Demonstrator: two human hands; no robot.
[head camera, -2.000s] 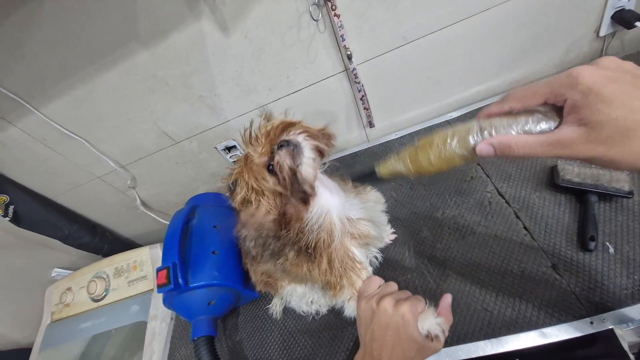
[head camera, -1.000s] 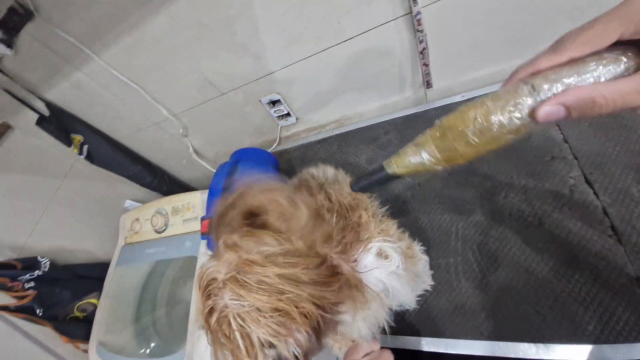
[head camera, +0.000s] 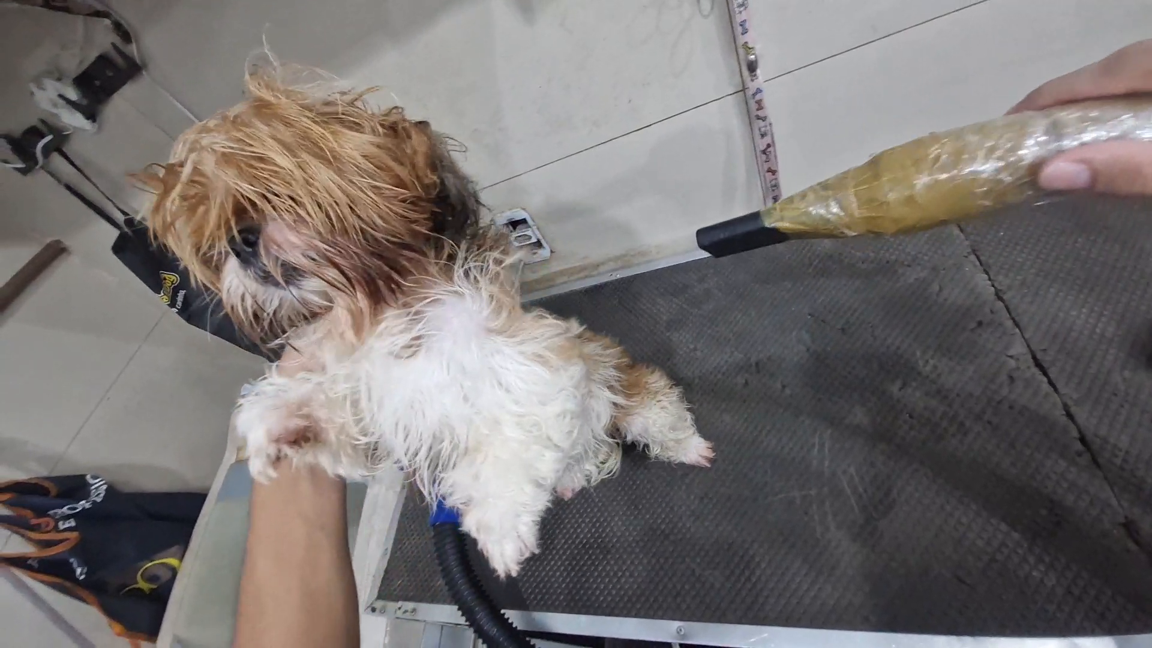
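A damp brown-and-white long-haired dog (head camera: 468, 360) is propped upright at the edge of a black rubber-topped grooming table (head camera: 810, 405), its head turned left. My left hand (head camera: 310, 346) holds it from below around the chest and front legs; most of the fingers are hidden by fur. At the upper right, my right hand (head camera: 1093, 126) grips a dryer hose end wrapped in yellowish tape and clear film (head camera: 936, 175). Its flat black nozzle (head camera: 740, 236) points left toward the dog, apart from the fur.
A black corrugated hose (head camera: 472, 585) with a blue fitting hangs over the table's metal edge (head camera: 720, 630). Behind the dog, a wall outlet (head camera: 522, 236) and a patterned strap (head camera: 759, 108) are on the tiled wall. A pale washing machine (head camera: 216, 549) stands at left, near dark hanging cloths (head camera: 90, 549).
The dog has been raised and turned, its chest now showing. My left hand, at a paw two seconds ago, is now under its chest. The view has shifted.
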